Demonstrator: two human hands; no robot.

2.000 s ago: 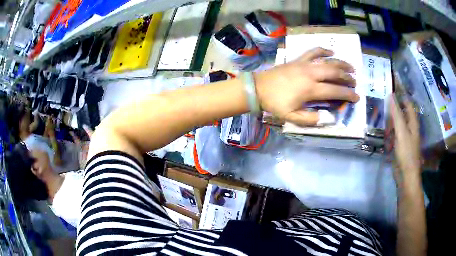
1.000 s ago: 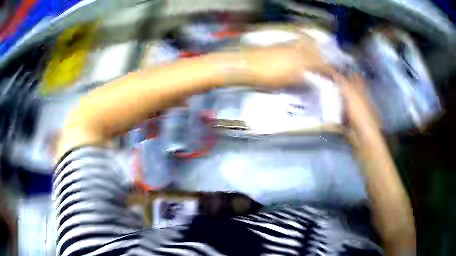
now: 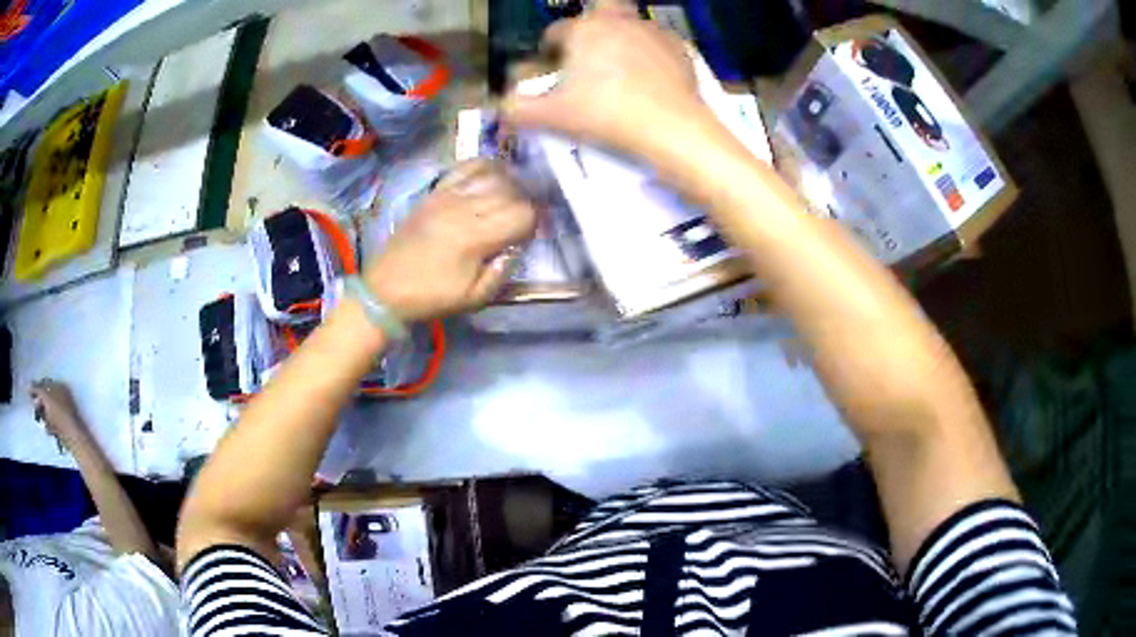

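A white-faced retail box (image 3: 660,230) lies at a slant on the bench in front of me, over other wrapped boxes. Crinkled clear shrink film (image 3: 554,218) shows at its left side, between my hands. My left hand (image 3: 463,239), with a pale band at the wrist, is a fist left of the box and closed on film; a small shiny bit shows by its fingers. My right hand (image 3: 610,81) reaches over the box to its far left corner, fingers bent on the film. The fingertips are partly blurred.
Bagged black devices with orange loops (image 3: 293,261) stand left. A wrapped retail box (image 3: 891,143) stands right. A yellow tray (image 3: 72,181) and white sheet (image 3: 181,137) lie far left. An open carton with a retail box (image 3: 374,560) is below the bench edge. A coworker's arm (image 3: 94,467) is lower left.
My left hand has come off the box's face to its left side. My right hand has moved from the right side to the far left corner. The box now lies slanted.
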